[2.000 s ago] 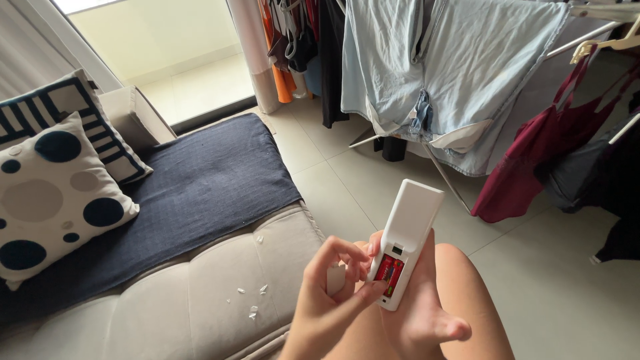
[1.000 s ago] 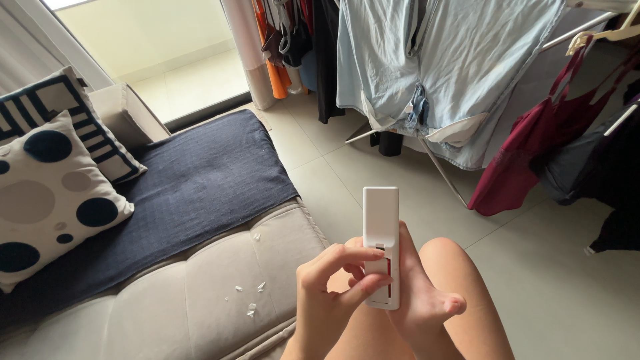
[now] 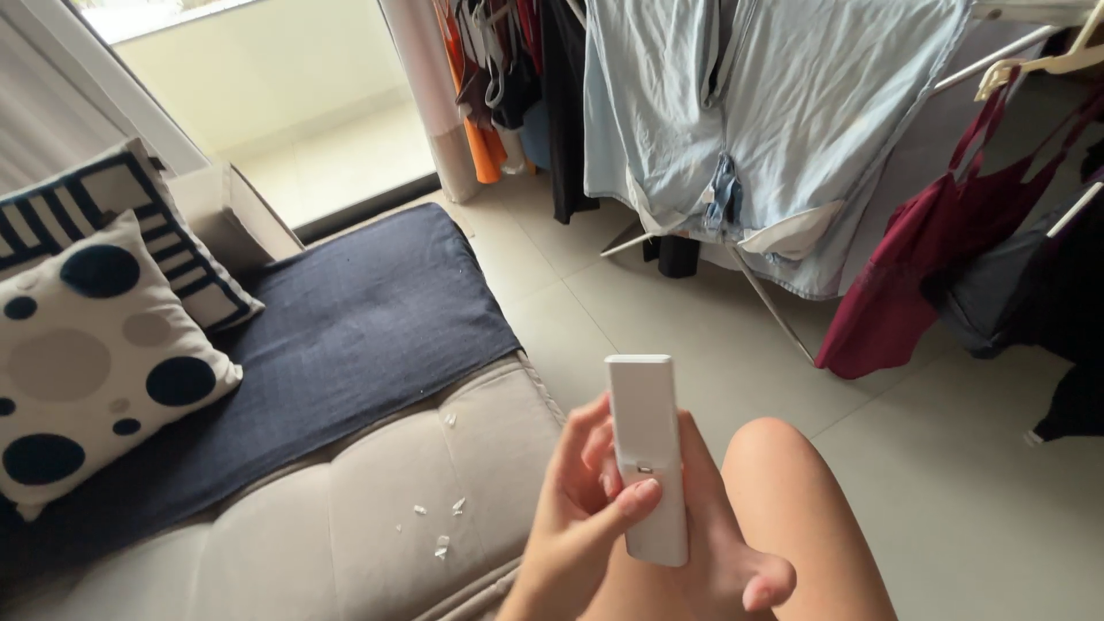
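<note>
A white plastic remote control [image 3: 647, 414] stands nearly upright above my lap, its back facing me. The battery cover [image 3: 657, 530] lies over its lower part, and no batteries show. My left hand [image 3: 595, 509] grips the remote from the left, with the thumb pressed on the cover just below a small notch and the fingers along the side. Behind the remote, my right hand [image 3: 724, 535] supports it; its thumb sticks out to the lower right and its fingers are mostly hidden.
Small white scraps [image 3: 442, 547] lie on the beige sofa seat [image 3: 388, 483] at left. Beyond are a dark blue cover [image 3: 371, 302] and a dotted cushion [image 3: 112, 362]. A drying rack [image 3: 772, 302] with light blue denim [image 3: 776, 129] and a dark red garment [image 3: 906, 267] stands on the tiled floor.
The red batteries seen in the open compartment earlier are now hidden under the cover. My left thumb has moved onto the cover, and the remote has turned more upright than two seconds ago.
</note>
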